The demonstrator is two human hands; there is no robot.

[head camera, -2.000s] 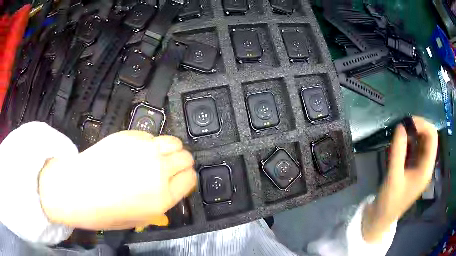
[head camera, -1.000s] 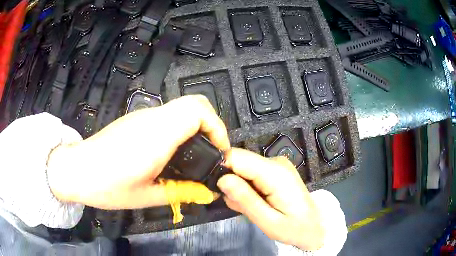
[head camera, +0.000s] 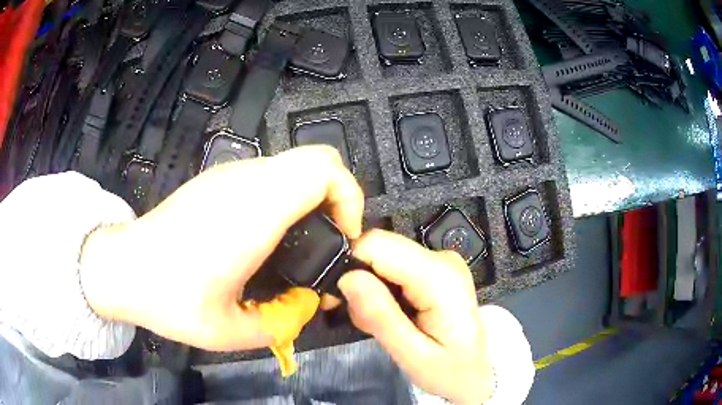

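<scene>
My left hand (head camera: 214, 245), with an orange-yellow finger cot (head camera: 286, 318) on its thumb, holds a dark smartwatch body (head camera: 310, 251) over the lower part of the foam tray (head camera: 467, 93). My right hand (head camera: 423, 316) pinches the end of a black strap (head camera: 362, 285) against the right edge of the watch body. Most of the strap is hidden by my right hand. Whether the strap end sits between the lugs cannot be told.
Watch bodies (head camera: 425, 143) lie in the tray's pockets. Strapped watches (head camera: 210, 77) crowd the left side. Loose straps (head camera: 586, 70) lie heaped on the green mat (head camera: 609, 178) at right. Red and grey items (head camera: 638, 253) stand below the mat's edge.
My right hand came from the right with a strap to the watch body, now held in my left hand. Over the last second, the left thumb shifted down and left along the body.
</scene>
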